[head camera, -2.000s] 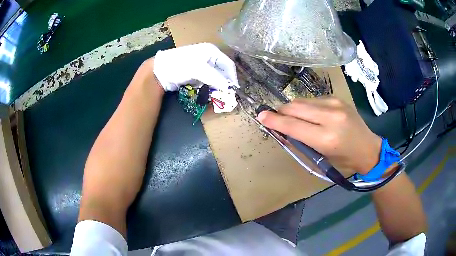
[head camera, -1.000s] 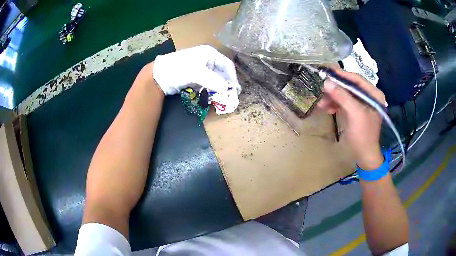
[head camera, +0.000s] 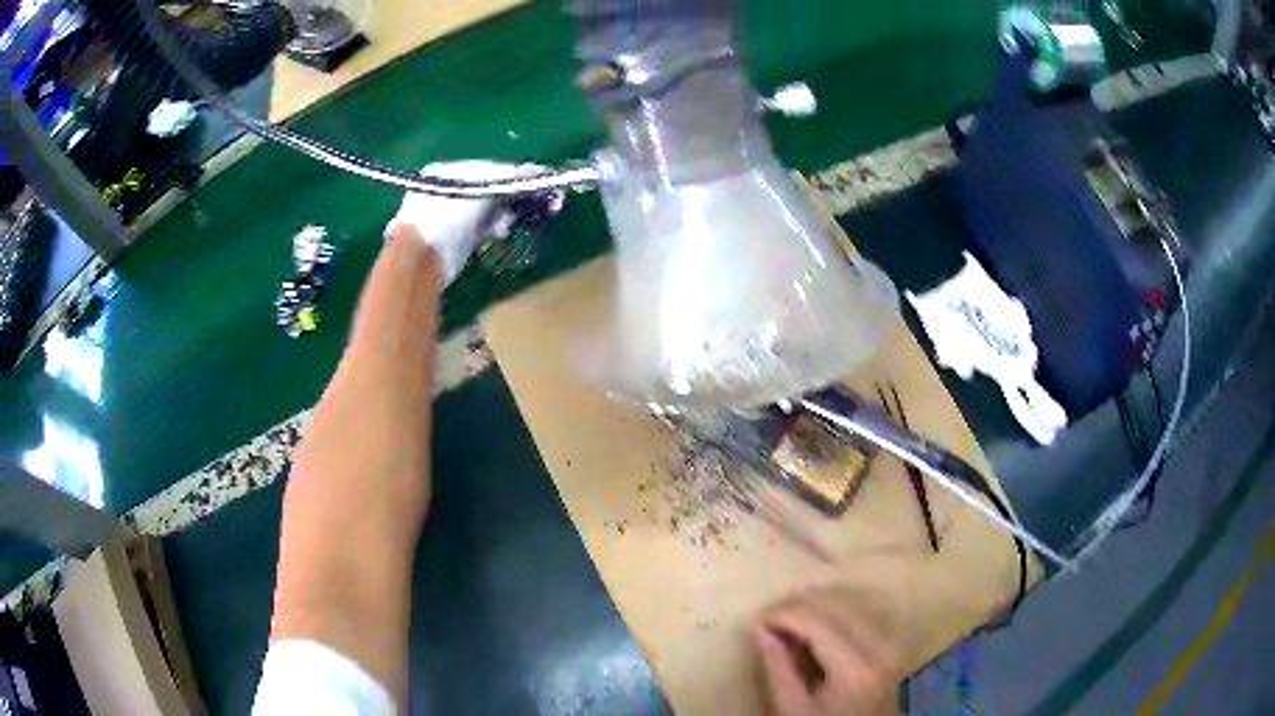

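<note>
My left hand, in a white work glove, is stretched out over the green conveyor surface. A blurred circuit board is at its fingers and looks still held; the exact grip is hard to see. My right hand, bare and blurred, is low over the cardboard near the bottom edge. It is loosely curled with a gap between thumb and finger, and nothing shows in it. The soldering iron lies with its tip end under the fume hood, beside the stand with a yellowish square.
Another circuit board lies on the green surface left of my glove. A metal tube crosses above the glove. Tweezers, a loose white glove and a dark blue box are at right. A solder spool stands behind.
My left hand has moved forward with the circuit board, from the mat to over the green surface. My right hand has let go of the soldering iron and come back lower. The view has shifted.
</note>
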